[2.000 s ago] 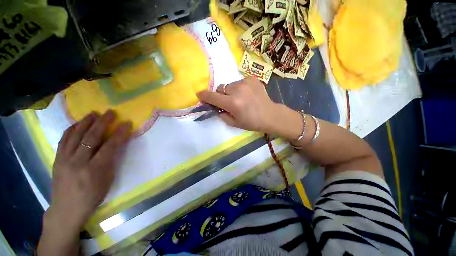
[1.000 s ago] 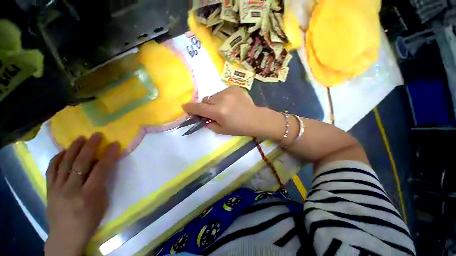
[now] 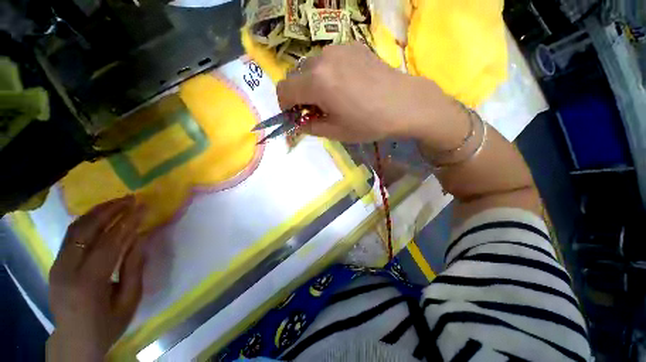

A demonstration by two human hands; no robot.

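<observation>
A yellow fabric panel (image 3: 230,159) lies on a white sheet (image 3: 234,219) with a pinkish curved outline. A green rectangular frame (image 3: 193,150) lies over it, partly under the dark machine head (image 3: 71,85). My left hand (image 3: 99,261) rests at the panel's lower left edge, fingers slightly apart and blurred. My right hand (image 3: 354,95) holds dark snips (image 3: 280,126), blades apart and pointing left, above the panel's right edge. A small cream piece shows below my right fingers; whether I hold it is unclear.
A pile of cream and brown labels (image 3: 329,25) lies behind my right hand. Stacked yellow panels (image 3: 460,49) lie at upper right. A red-brown cord (image 3: 384,205) runs down from my right hand. Yellow tape (image 3: 241,265) edges the sheet. A blue container (image 3: 598,131) stands far right.
My right hand has lifted from the panel's edge and moved up to the label pile's near side, with the snips. My left hand stays at the panel's edge. The view has shifted.
</observation>
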